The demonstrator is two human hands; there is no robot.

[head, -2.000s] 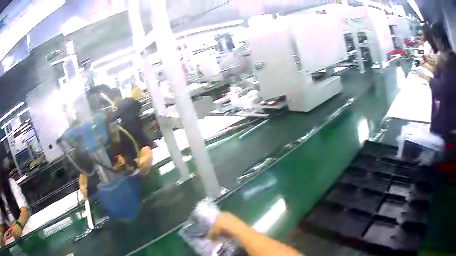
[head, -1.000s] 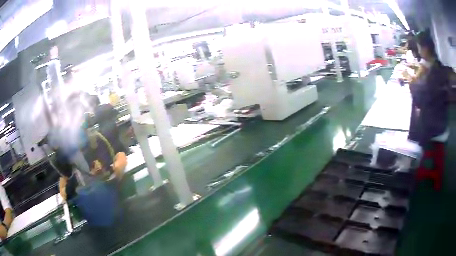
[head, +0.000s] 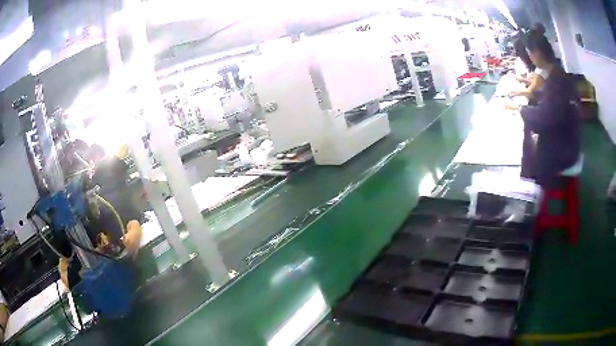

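Observation:
Neither of my hands is in the picture. A large black plastic tray with two rows of recessed pockets lies nearest in front of me, at the lower right; the pockets that show look empty. Clear plastic bags or bagged flat pieces lie at its far end, shiny and hard to make out. The glossy green conveyor belt runs along the tray's left side and reflects the lamps.
A person in dark clothes is at the far right by a white sheet, with a red stool below. White posts and a blue machine head stand across the belt. A person's hands show behind the machine head.
The view has turned right, so things sit further left. The hand holding a crinkled clear bag over the belt two seconds ago has left the picture. More of the stool and person shows.

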